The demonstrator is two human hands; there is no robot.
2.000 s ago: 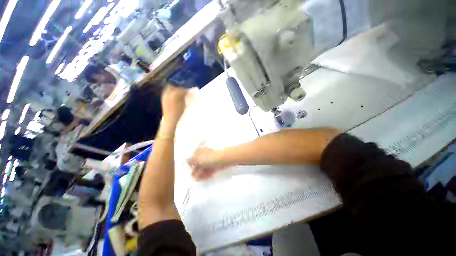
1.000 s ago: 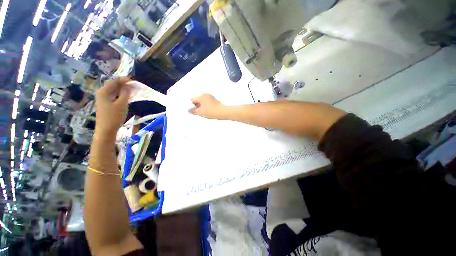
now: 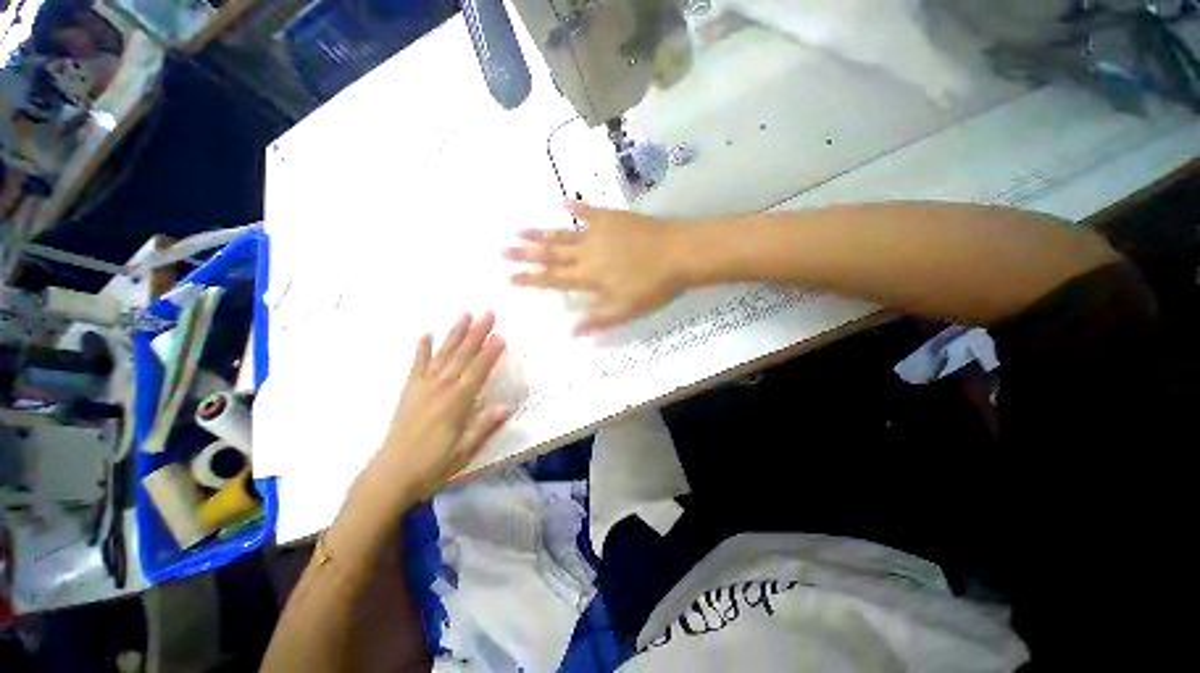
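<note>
White cloth (image 3: pixel 513 345), nearly vanishing against the white table, seems to lie under and between my hands; its edges are hard to see. My left hand (image 3: pixel 448 405) lies flat near the table's front edge with fingers spread. My right hand (image 3: pixel 599 267) lies flat with fingers spread, just in front of the needle area. The presser foot and needle (image 3: pixel 617 132) are behind my right hand, above the shiny needle plate (image 3: pixel 642 167).
A blue basket (image 3: pixel 267 345) with thread cones (image 3: pixel 220 463) stands at the table's left end. White pieces (image 3: pixel 507 565) fill a blue crate below the front edge. An off-white piece (image 3: pixel 637 476) hangs near my lap. A dark grey lamp (image 3: pixel 496 53) is left of the machine head (image 3: pixel 595 53).
My left hand has come down from the raised cloth at the far left onto the table near the front edge. My right hand has opened flat. The view has tilted downward.
</note>
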